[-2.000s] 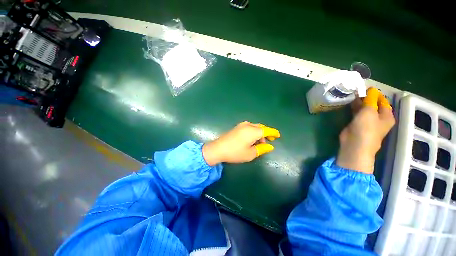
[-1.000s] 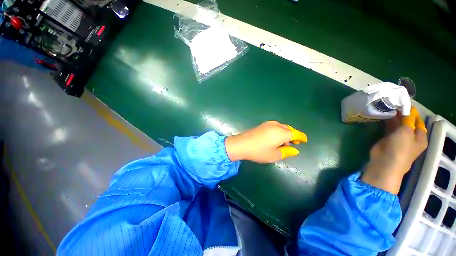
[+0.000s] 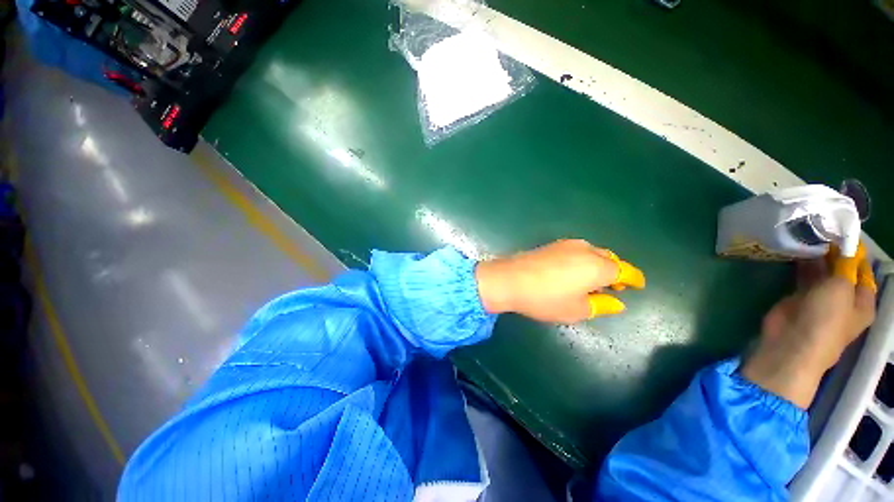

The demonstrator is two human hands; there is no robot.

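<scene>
My right hand (image 3: 819, 319) is at the right, with yellow finger cots, its fingertips on a white cloth (image 3: 825, 204) that lies over the metal top of a whitish dispenser bottle (image 3: 760, 227). The bottle's round lid stands open behind the cloth. The grip on the cloth is partly hidden by the fingers. My left hand (image 3: 561, 281) hovers over the green bench (image 3: 588, 176), palm down, with yellow cots on its fingertips. Its fingers are apart and hold nothing visible.
A pack of white wipes (image 3: 461, 83) in crumpled clear plastic lies at the back. A white tray (image 3: 833, 466) with dark pockets is cut off at the lower right. Black equipment (image 3: 172, 54) with red displays stands at the upper left. A whitish strip (image 3: 676, 127) crosses the bench.
The view has shifted, so the bench things appear further right and the tray is more cut off. My right hand stays at the cloth on the bottle. My left hand keeps about the same pose.
</scene>
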